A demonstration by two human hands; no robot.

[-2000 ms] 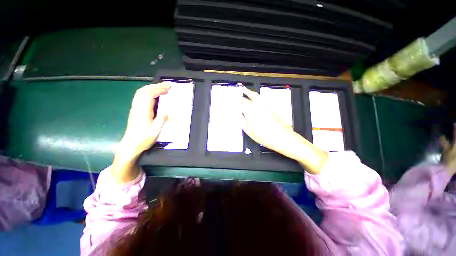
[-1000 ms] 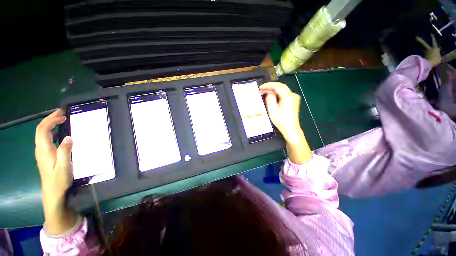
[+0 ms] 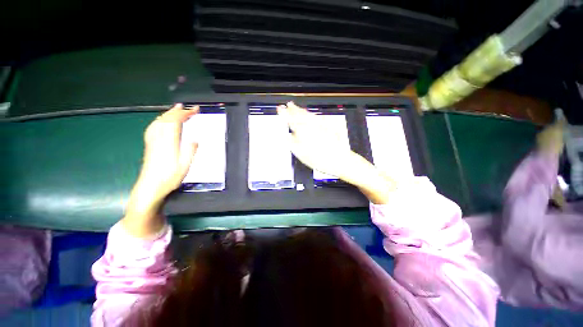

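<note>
A black foam tray (image 3: 238, 153) lies on the green mat with a lit white smartphone in each of its slots. My left hand (image 3: 165, 156) rests at the tray's left end, its fingers and thumb apart over the left edge of the leftmost smartphone (image 3: 209, 150). My right hand (image 3: 319, 144) reaches across the third smartphone (image 3: 332, 128), its fingertips at the upper right edge of the second smartphone (image 3: 265, 150). The rightmost smartphone (image 3: 388, 144) is uncovered. Whether my right fingertips touch the screen or its edge cannot be told.
Stacked black trays (image 3: 307, 51) stand behind the work tray, with a wooden strip (image 3: 473, 101) beside them. A wrapped pole (image 3: 470, 73) slants in at the upper right. A person in a pink smock (image 3: 537, 211) is at the right.
My right hand has moved left from the rightmost smartphone to the second one. My left hand stays at the tray's left end. The view has turned, so the tray appears level.
</note>
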